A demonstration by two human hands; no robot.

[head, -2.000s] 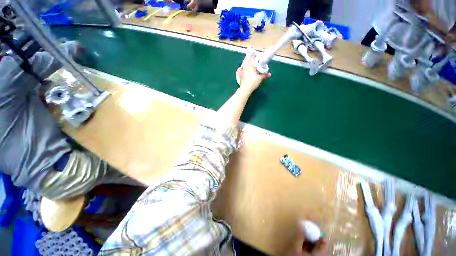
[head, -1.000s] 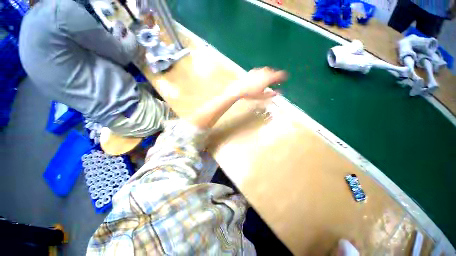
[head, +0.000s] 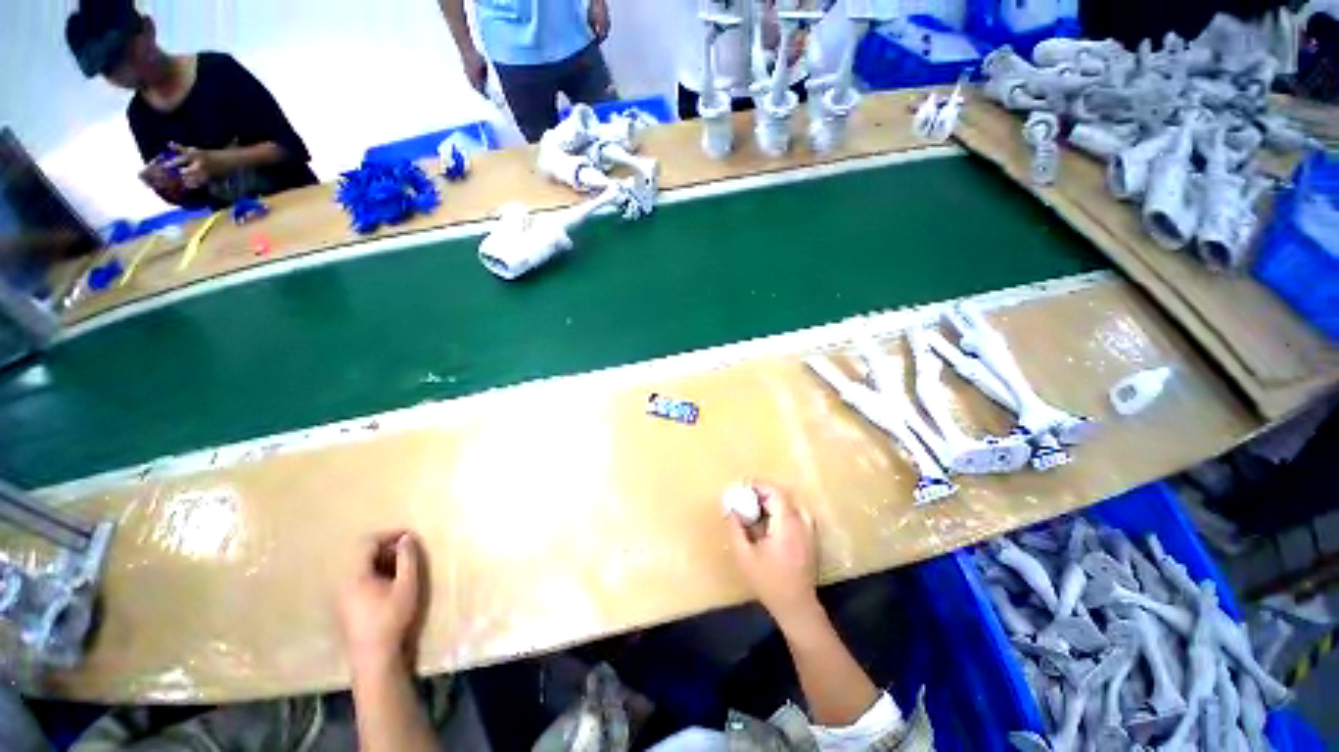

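My right hand (head: 778,551) is closed around a small white bottle (head: 745,505) above the tan bench, right of centre. My left hand (head: 385,595) is over the bench's front part, left of centre, with curled fingers and nothing visible in it. A joined unit (head: 526,244), a white hollow body with an arm sticking out, lies on the green belt (head: 734,279). Several light-grey arms (head: 940,397) lie on the bench to the right, their flat feet towards me. A blue-and-white packet (head: 673,409) lies between the hands and the belt.
A second white bottle (head: 1140,389) lies at the bench's far right. A blue crate (head: 1013,646) full of grey arms stands by my right side. Blue parts (head: 386,194) and more joined units lie across the belt. A metal fixture (head: 59,588) is at left. People stand opposite.
The view has swung right. My left hand held the joined unit over the belt, let it go there, and has come back over the bench. The right hand still has the bottle.
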